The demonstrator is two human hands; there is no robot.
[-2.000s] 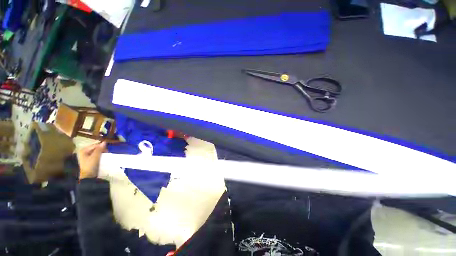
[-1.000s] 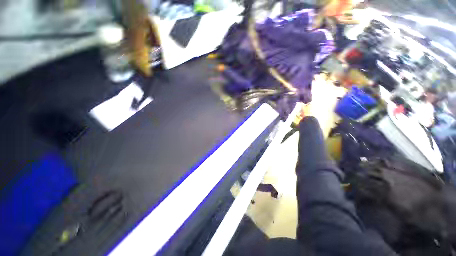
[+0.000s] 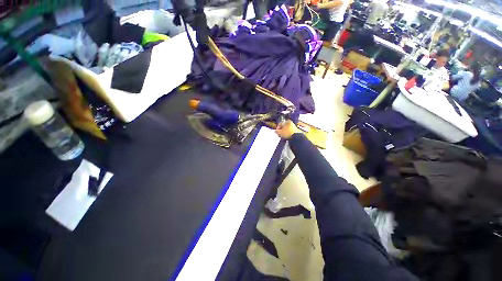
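A long white strip lies flat along the table's near edge, with a thin blue fabric edge showing on its left side. My right hand is at the strip's far end, at the table corner beside the iron. The hand is small, and its fingertips are too unclear to tell whether they hold the strip. My dark right sleeve reaches in from the lower right. My left hand is out of the picture.
The iron with its hose lies at the table's end, near a purple garment pile. A clear bottle and a white scrap with a black item are at left. A blue bin, dark garments and people are beyond.
The view has swung toward the table's right end. The loose narrow strip no longer shows separately. The shears, the blue stack and my left hand have left the picture.
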